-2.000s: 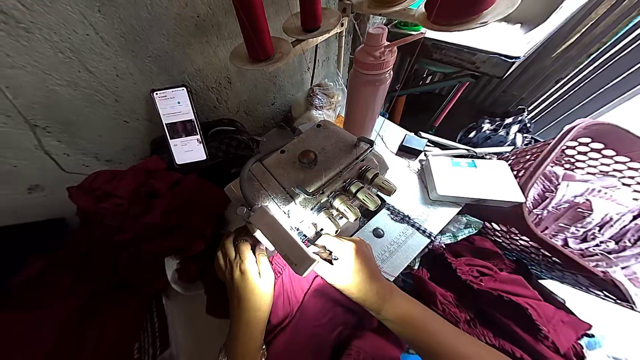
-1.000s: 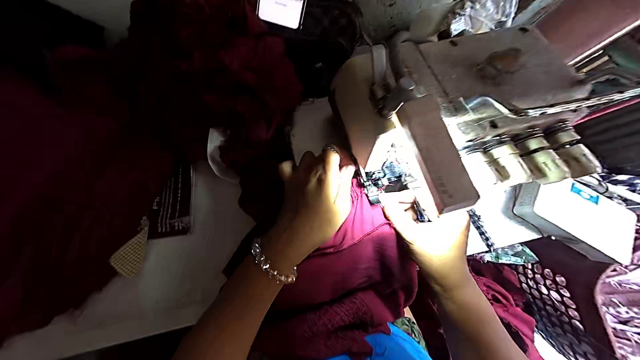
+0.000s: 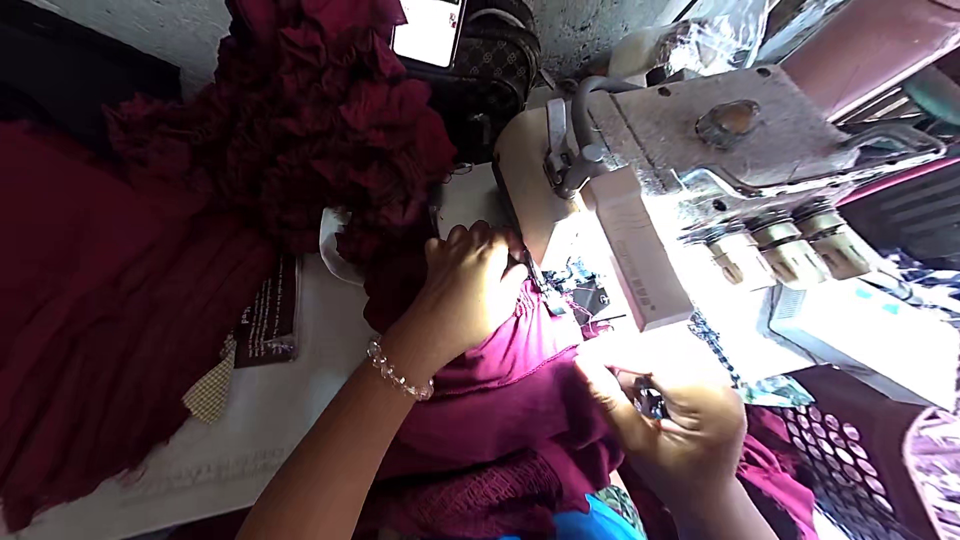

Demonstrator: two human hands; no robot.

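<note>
A serger sewing machine stands at the upper right, its lamp lighting the presser foot area. Maroon fabric with a gathered, stitched edge runs from the presser foot down toward the lap. My left hand, with a beaded bracelet at the wrist, presses on the fabric just left of the foot. To the right of the foot, my right hand pinches the fabric's edge between thumb and finger; a small dark metal tool, perhaps thread snips, shows in its palm. Glare hides part of that hand.
A pile of ruffled maroon fabric lies at the upper left, near a phone and a dark patterned bag. At the right are a white box and a perforated plastic basket. A pink bottle stands behind the machine.
The view has moved in much closer since the first frame. Over the last second, my right hand has moved a little away from the presser foot, toward my body. My left hand stays beside the foot.
</note>
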